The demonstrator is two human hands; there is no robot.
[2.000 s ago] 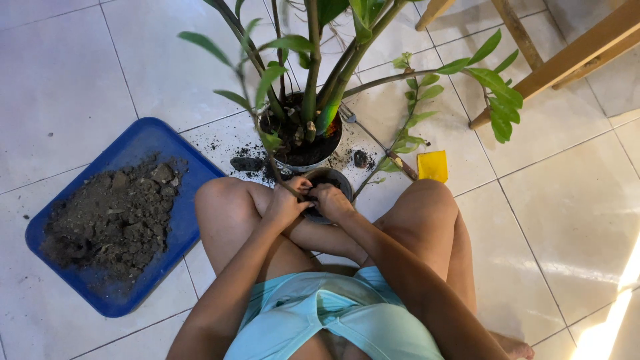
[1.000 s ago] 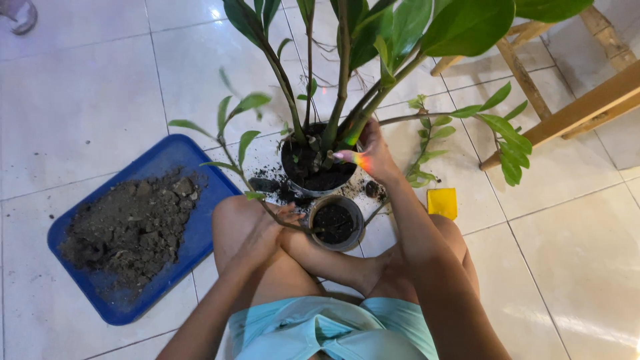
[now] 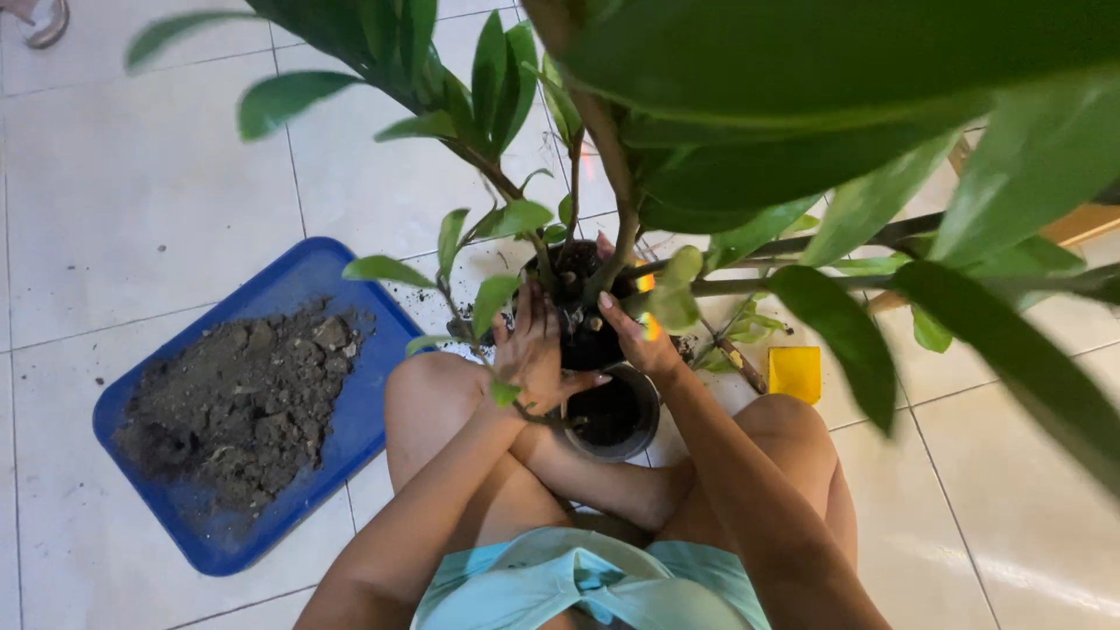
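My left hand (image 3: 531,354) lies with spread fingers at the left side of the large pot of dark soil (image 3: 588,350), its fingertips near the base of the stems. On the pot's right side is my right hand (image 3: 643,337), its thumb by a thick stem (image 3: 623,236) of the leafy plant; its other fingers are partly hidden. Whether either hand grips anything is unclear. Just in front of the large pot, between my knees, stands a small round pot (image 3: 647,420) with dark soil in it. A thin leafy stem (image 3: 451,302) passes over my left wrist.
A blue plastic tray (image 3: 354,455) with a heap of soil (image 3: 254,402) lies on the tiled floor at the left. A yellow square object (image 3: 794,374) lies by my right knee. Loose soil is scattered around the pots. Large leaves (image 3: 787,166) cover the upper right. Part of a wooden frame shows at right.
Two seconds ago both hands were together at the small pot. My right hand then moved to the large plant's base, and my left hand has now moved up there too. The large plant leans nearer the camera.
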